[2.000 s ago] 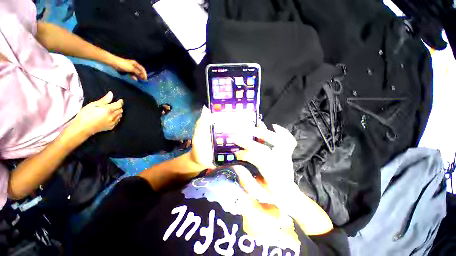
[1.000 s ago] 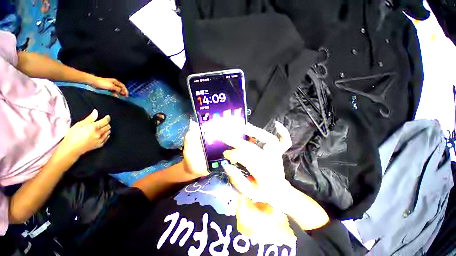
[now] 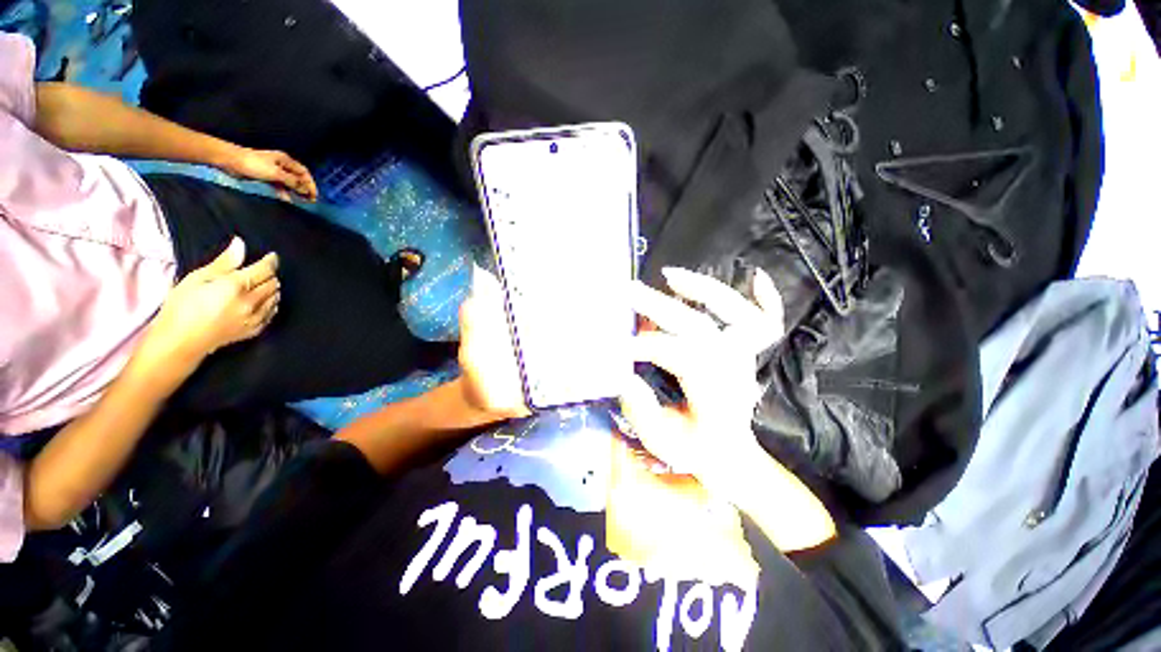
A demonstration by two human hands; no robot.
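A smartphone [image 3: 564, 261] stands upright in front of my chest with a bright, nearly white screen. My left hand [image 3: 486, 344] holds it from its left and lower side; most of the fingers are hidden behind the phone. My right hand [image 3: 700, 363] is at the phone's lower right edge, overexposed, with its fingers apart. Whether a fingertip touches the phone is unclear. A black jacket [image 3: 611, 64] lies beyond the phone, with wrinkled shiny lining [image 3: 828, 433] showing at the right.
Black hangers [image 3: 815, 229] lie on the lining, and another hanger [image 3: 955, 178] lies on black cloth. A grey-blue jacket [image 3: 1050, 433] is at the right. A person in a pink shirt [image 3: 77, 280] is at the left, hands near the lap. White paper [image 3: 414, 32] is at the top.
The phone screen went from app icons to a lock screen showing the time, and is now almost white. My right hand has moved slightly right, away from over the screen.
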